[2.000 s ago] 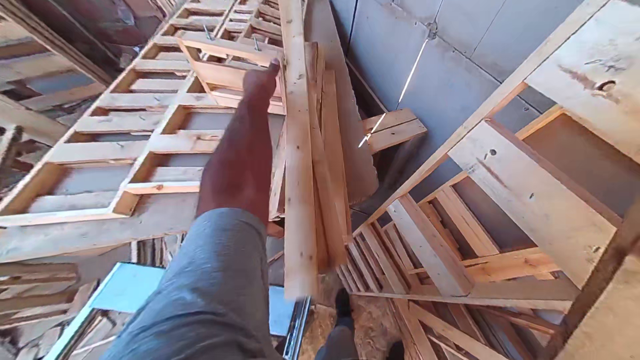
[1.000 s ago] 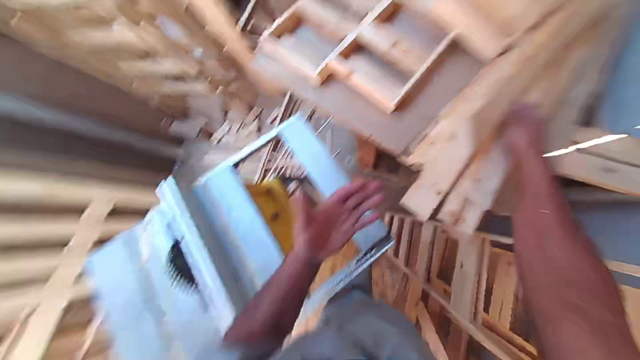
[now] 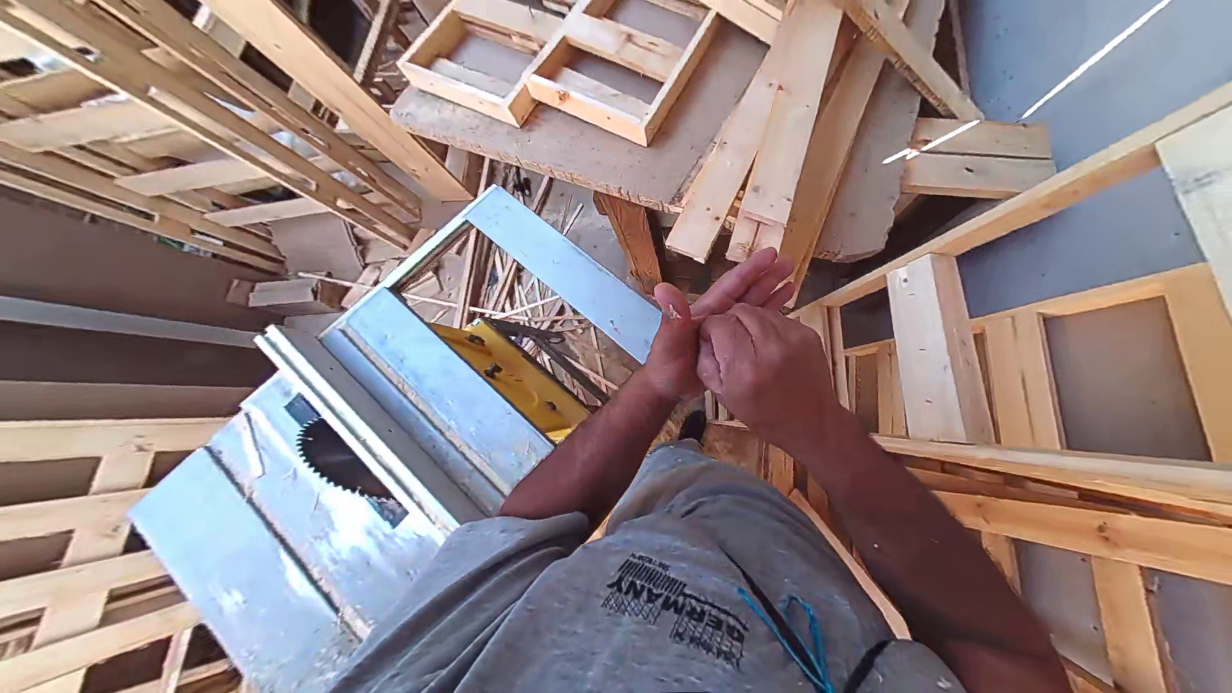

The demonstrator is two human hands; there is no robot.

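Observation:
My left hand [image 3: 685, 348] is held palm up in front of my body, its fingers extended. My right hand [image 3: 768, 368] lies against the left palm, its fingers curled; whether something small is between them cannot be told. Below and left of the hands stands a table saw [image 3: 399, 385] with a toothed circular blade [image 3: 337, 457] rising through its top, beside a metal fence [image 3: 361, 423]. Beyond the hands, several wooden boards [image 3: 770, 144] rest on a worktable [image 3: 568, 154] next to a wooden frame [image 3: 602, 106].
Wooden lattice frames [image 3: 1020, 385] stand close on the right. More slatted frames [image 3: 77, 520] are at the left, with long timbers [image 3: 327, 87] at the upper left. Thin offcuts [image 3: 505, 289] litter the floor behind the saw. A yellow panel [image 3: 515, 371] shows under the saw's open framework.
My right hand has left the boards and come to my left hand, which was apart from it over the saw one second ago. The view has swung from the worktable towards the saw.

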